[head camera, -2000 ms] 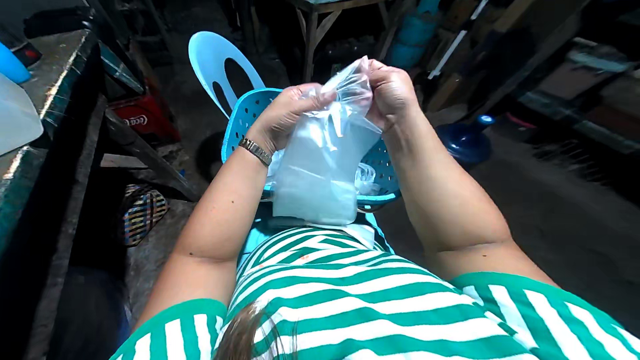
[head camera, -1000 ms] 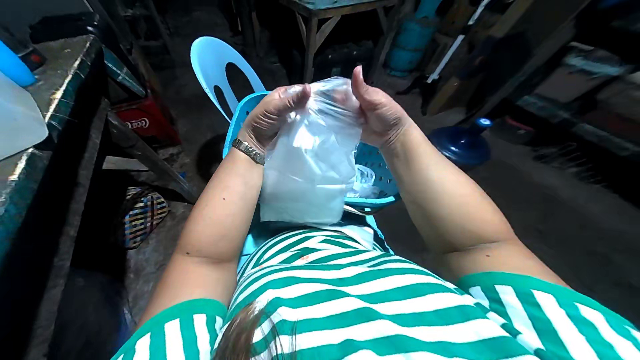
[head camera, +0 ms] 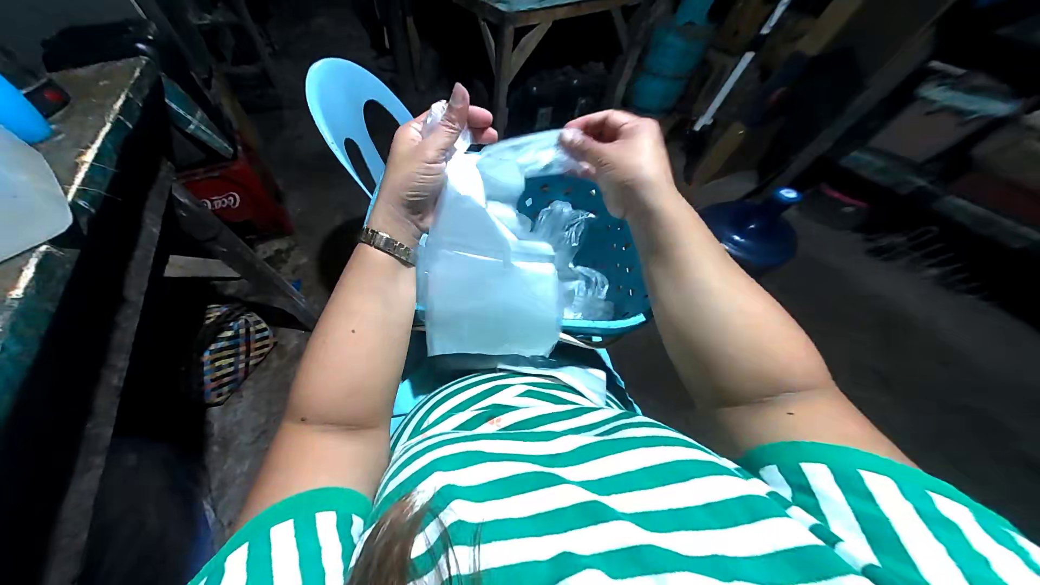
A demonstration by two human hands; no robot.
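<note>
My left hand (head camera: pixel 426 166) grips a bunch of clear plastic bags (head camera: pixel 491 301) near its upper edge, thumb pointing up. The bags hang down in front of my striped shirt. Between thumb and fingers, my right hand (head camera: pixel 621 154) pinches a stretch of thin plastic that runs across to the bunch. Beneath both hands is a blue perforated plastic basket (head camera: pixel 626 268), with crumpled clear plastic bags (head camera: pixel 581 288) lying inside it. The bunch hides the basket's left part.
A light blue plastic chair (head camera: pixel 341 106) stands beyond the basket. At left is a worn table (head camera: pixel 110 106) with a red crate (head camera: pixel 236 191) near it. A blue water jug (head camera: pixel 751 227) rests on the floor at right; a wooden table (head camera: pixel 520 12) stands ahead.
My hands were close together at the top of the plastic; now they are apart, the right one drawn to the right with thin plastic stretched between them.
</note>
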